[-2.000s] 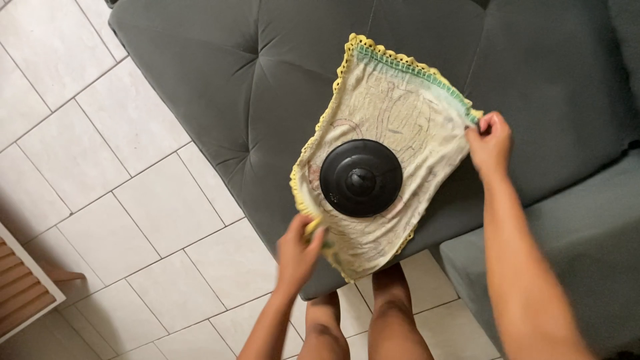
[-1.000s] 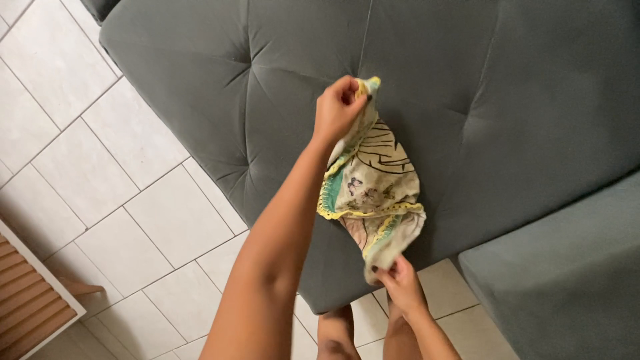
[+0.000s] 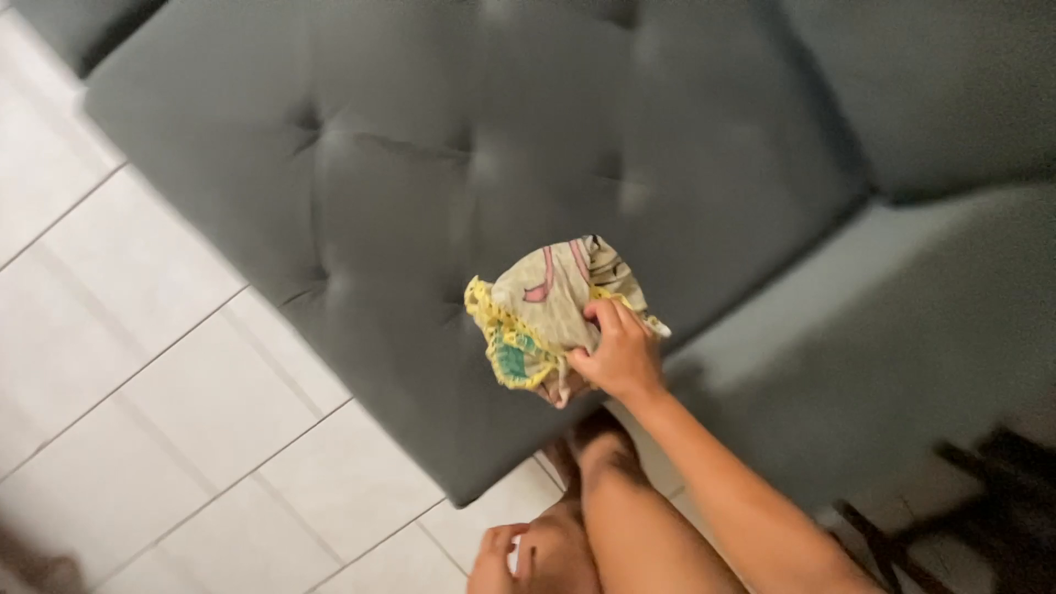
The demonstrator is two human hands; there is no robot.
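A cream printed cloth (image 3: 536,305) with yellow crocheted trim and a green band lies bundled in a rounded shape near the front corner of the grey tufted seat. My right hand (image 3: 619,346) grips its near right side between thumb and fingers. No black round lid shows; whatever the folds cover is hidden. Low in the view, beside my knee and away from the cloth, is my left hand (image 3: 492,563), partly cut off by the frame edge. Its fingers are curled, with a small white patch beside them that is too unclear to name.
The grey tufted seat (image 3: 388,214) fills the middle, with another grey cushion (image 3: 907,330) at right. White floor tiles (image 3: 148,330) lie along the left. My legs (image 3: 643,528) are at the seat's front edge. Dark, blurred objects (image 3: 998,503) stand at lower right.
The cloth, spread under a black round lid two seconds ago, is now bundled, and the lid is out of sight. My left hand has let go of the cloth and moved down. The view has shifted.
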